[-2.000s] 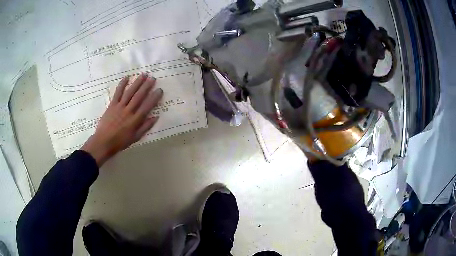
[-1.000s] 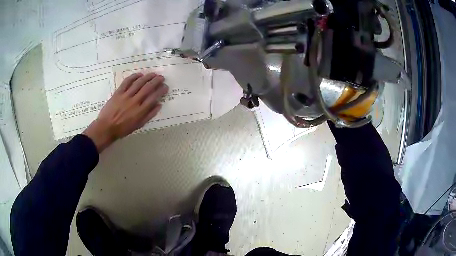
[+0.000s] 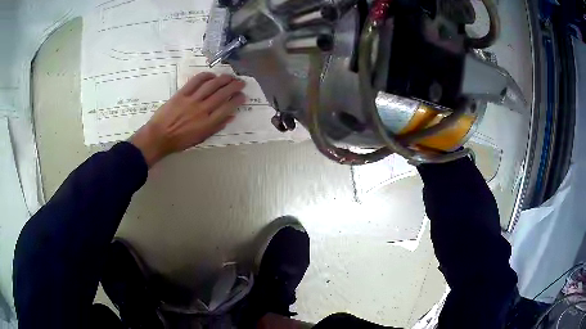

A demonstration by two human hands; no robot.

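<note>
The cloth cutting machine (image 3: 347, 83), silver with an orange band and hose loops, fills the upper middle and right. My left hand (image 3: 193, 112) lies flat, palm down, on the white paper marker (image 3: 128, 83), with its fingertips close to the machine's left side. The marker has thin black outlines and small text. My right sleeve runs up to the machine's orange-banded end; my right hand is hidden behind the motor body, so its grip cannot be seen. The blade and base plate are hidden too.
My dark shoes (image 3: 286, 260) are on the beige speckled surface (image 3: 212, 186) at the bottom. Printed paper (image 3: 392, 177) lies below the machine. A thin white scrap (image 3: 409, 244) lies at lower right. Pale cloth or paper (image 3: 549, 231) hangs at the right edge, beside dark and blue strips.
The machine has moved left in the picture, over more of the marker. The purple-grey piece beside it no longer shows. My left hand, still on the marker, appears slightly further right and higher.
</note>
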